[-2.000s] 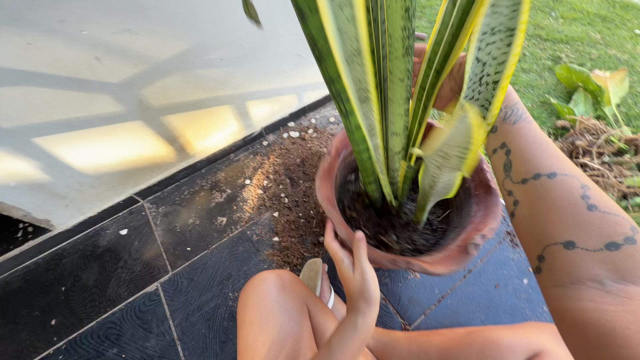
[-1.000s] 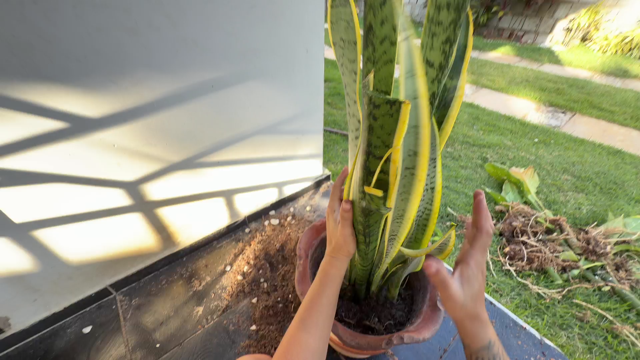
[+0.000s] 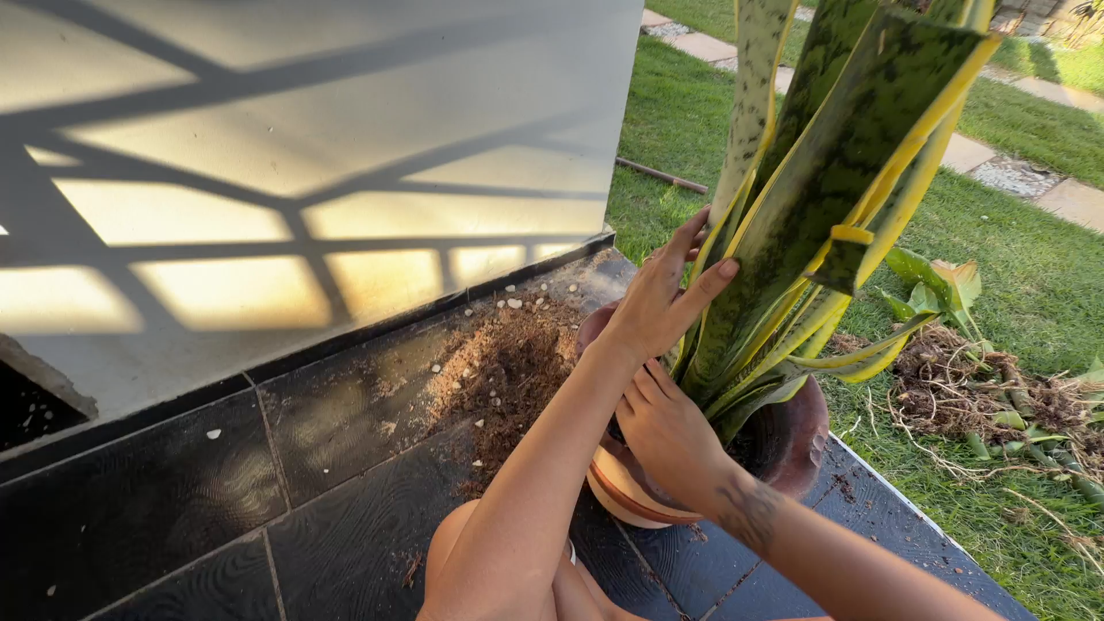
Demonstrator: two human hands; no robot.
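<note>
A tall snake plant [image 3: 802,190] with yellow-edged leaves leans right in a reddish-brown clay pot [image 3: 798,440], which stands on the dark tiles. My left hand [image 3: 660,302] rests against the outer leaves on the plant's left side, its thumb and fingers spread around them. Below it, my right hand [image 3: 668,423] reaches across the near rim into the pot at the base of the leaves; its fingertips are partly hidden behind my left wrist. Dark soil shows inside the pot.
Spilled soil [image 3: 517,371] and white pebbles lie on the tiles by the white wall [image 3: 345,112]. Uprooted plants with bare roots [image 3: 966,388] lie on the grass [image 3: 1026,285] at right. A thin stick [image 3: 662,175] lies beyond the wall's corner.
My right hand has moved from the plant's right side to the near left part of the pot. My left hand remains at the leaves. Two seconds ago both hands were at the pot's sides.
</note>
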